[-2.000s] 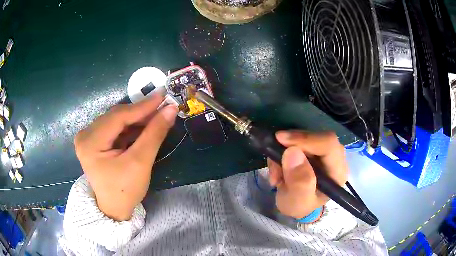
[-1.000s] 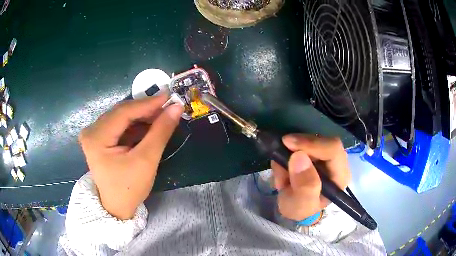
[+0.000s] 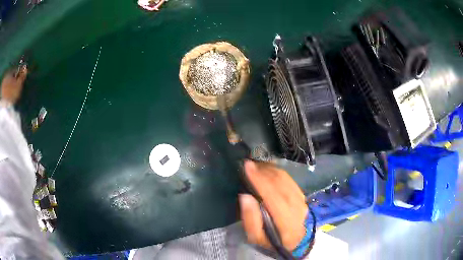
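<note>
My right hand (image 3: pixel 274 203) holds the black soldering iron (image 3: pixel 242 151). Its metal tip reaches the near rim of the round tan tip cleaner (image 3: pixel 186 91), which is filled with silvery scraps. My left hand (image 3: pixel 12 86) is at the far left edge, small and blurred, with the arm stretched away. Something small and dark shows at its fingertips, but I cannot tell what it is or whether it is held. The round white disc (image 3: pixel 172 167), with a dark rectangle in its centre, lies on the green mat (image 3: pixel 127 117). No watch housing shows beside it.
Small white-silver components (image 3: pixel 45 200) lie scattered at the left beside my sleeve. A thin solder wire (image 3: pixel 80 109) crosses the mat. The black fume fan (image 3: pixel 317 109) stands right of the cleaner, with a black box behind it. A small pinkish piece (image 3: pixel 151 4) is at the top edge. A blue stool (image 3: pixel 436 185) is lower right.
The view has shifted. My left hand has moved away to the far left. The iron has left the watch housing and is at the tip cleaner. The housing and screen are gone from beside the disc.
</note>
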